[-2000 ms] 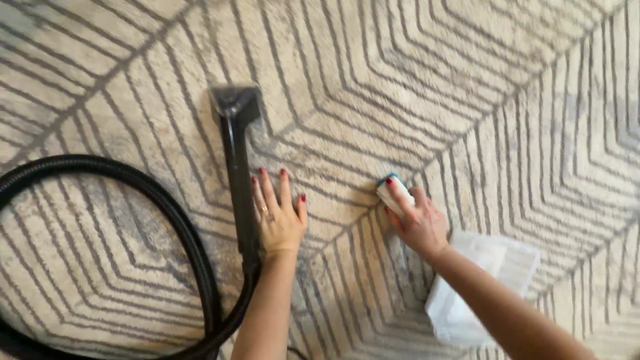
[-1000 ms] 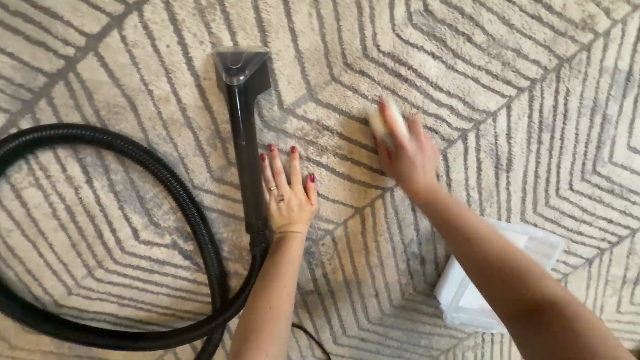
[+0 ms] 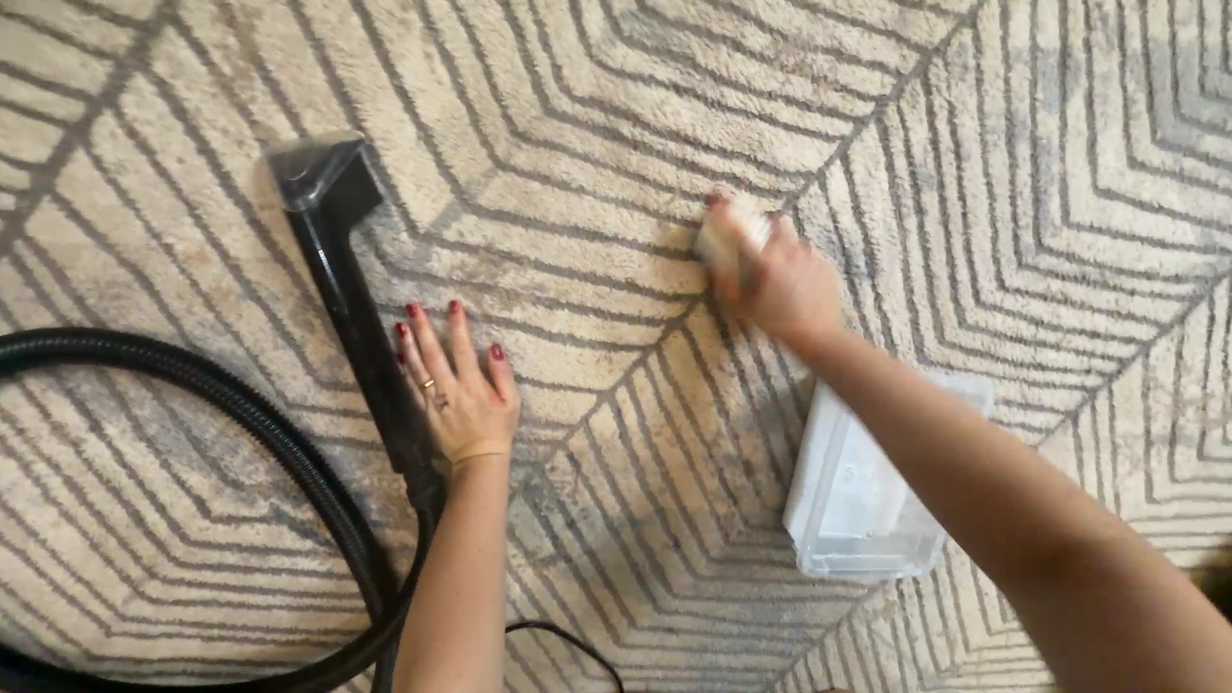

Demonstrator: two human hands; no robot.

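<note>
My left hand (image 3: pixel 462 390) lies flat on the patterned rug (image 3: pixel 597 318), fingers spread, just right of the black handle of an upholstery-cleaner nozzle (image 3: pixel 337 289) with a clear plastic head. My right hand (image 3: pixel 780 279) is shut on a small white brush or scrubber (image 3: pixel 733 231), blurred and pressed near the rug; its exact kind cannot be told. Below my right forearm a clear plastic container (image 3: pixel 866 491) stands on the rug, partly hidden by the arm.
A thick black ribbed hose (image 3: pixel 260 414) loops over the rug at the left and joins the nozzle handle. A thin black cord (image 3: pixel 577 640) curves at the bottom centre. Something dark shows at the lower right edge.
My right hand has moved over the rug with the white object still in it. The left hand stays beside the nozzle handle. The view has shifted.
</note>
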